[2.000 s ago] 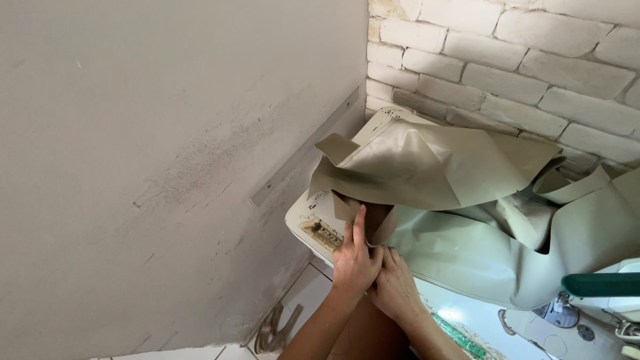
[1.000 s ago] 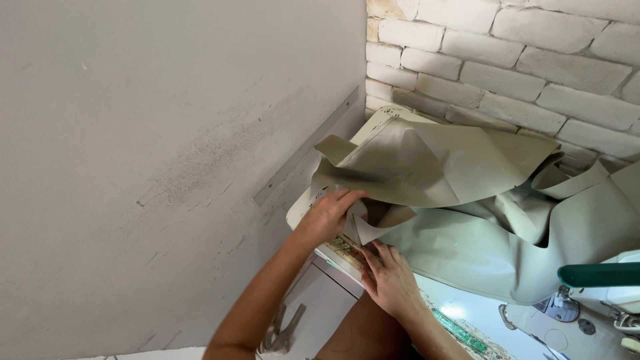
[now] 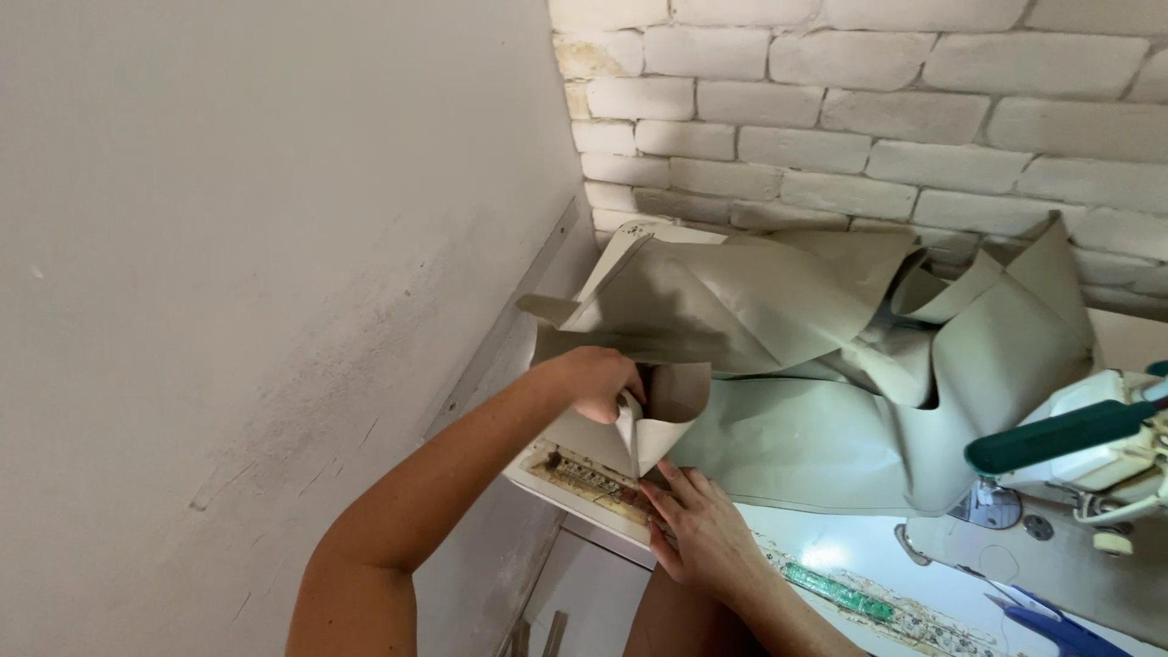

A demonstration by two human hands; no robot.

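A large sheet of grey-beige leather-like material (image 3: 766,301) lies folded and crumpled over the white sewing machine table (image 3: 620,525). Near the table's left end, my left hand (image 3: 602,379) is closed on a folded flap of this material, whose edge curls up beside the fingers. My right hand (image 3: 698,525) rests at the table's front edge, fingers spread, its fingertips by the lower corner of the flap. Whether those fingertips pinch the material cannot be told.
At the right stands a sewing machine (image 3: 1095,456) with a dark green part. Blue-handled scissors (image 3: 1058,630) lie near the front edge, and a green strip (image 3: 839,591) is set along the tabletop. A plain wall (image 3: 274,228) borders the left, a white brick wall (image 3: 821,109) the back.
Two seconds ago both hands were close together at the front of the material. My left hand has since moved up and farther over it, and the flap there now stands curled open.
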